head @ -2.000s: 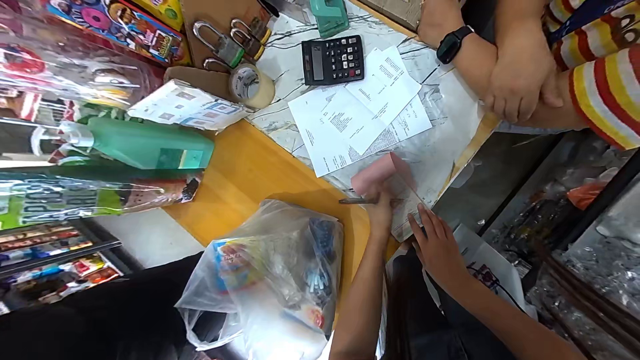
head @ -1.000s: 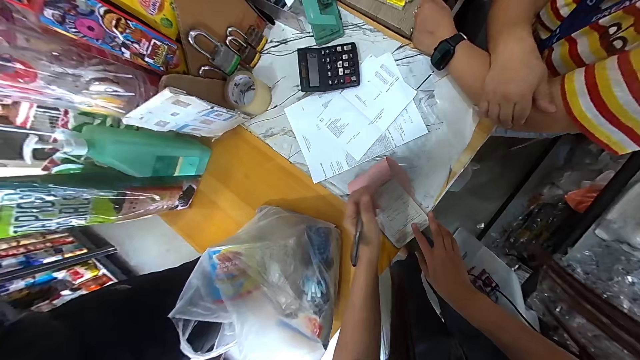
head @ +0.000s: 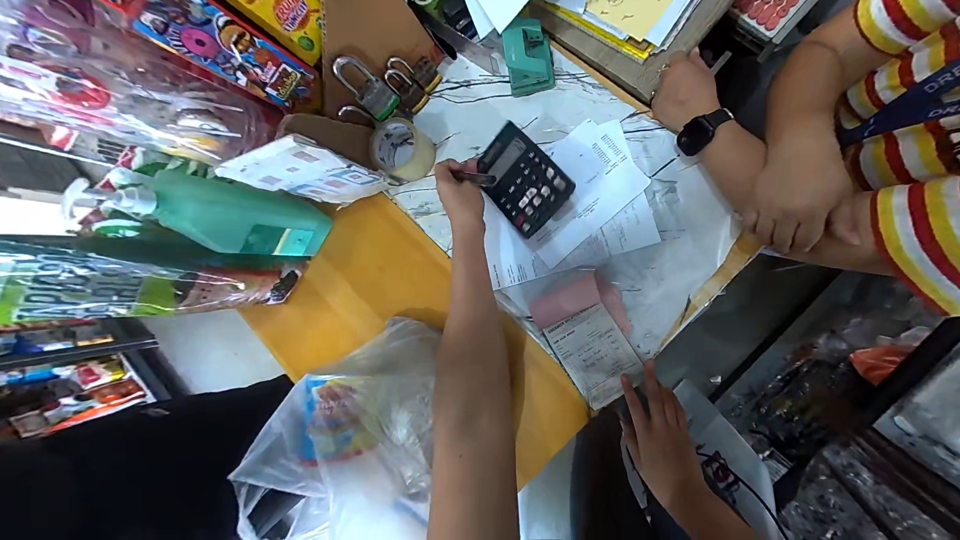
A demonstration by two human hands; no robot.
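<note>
My left hand (head: 460, 196) reaches over the counter with a dark pen (head: 475, 178) in its fingers, against the left corner of a black calculator (head: 525, 180). The calculator lies tilted on printed white papers (head: 592, 202). Below them is a receipt pad (head: 589, 349) with handwriting, its pink sheet (head: 566, 298) folded back at the top. My right hand (head: 660, 435) rests its extended fingertips at the pad's lower right corner and grasps nothing that I can see.
A clear plastic bag of goods (head: 360, 442) stands by my left forearm. A tape roll (head: 403, 148), padlocks (head: 371, 90), a green stapler-like device (head: 527, 56) and a green pump bottle (head: 232, 206) are around the counter. Another person's folded arms (head: 795, 172) rest at the right.
My left hand has moved up from the pad to the calculator, which is now turned and nearer to me. The pad's written page now lies uncovered. My right hand stays near the pad's edge.
</note>
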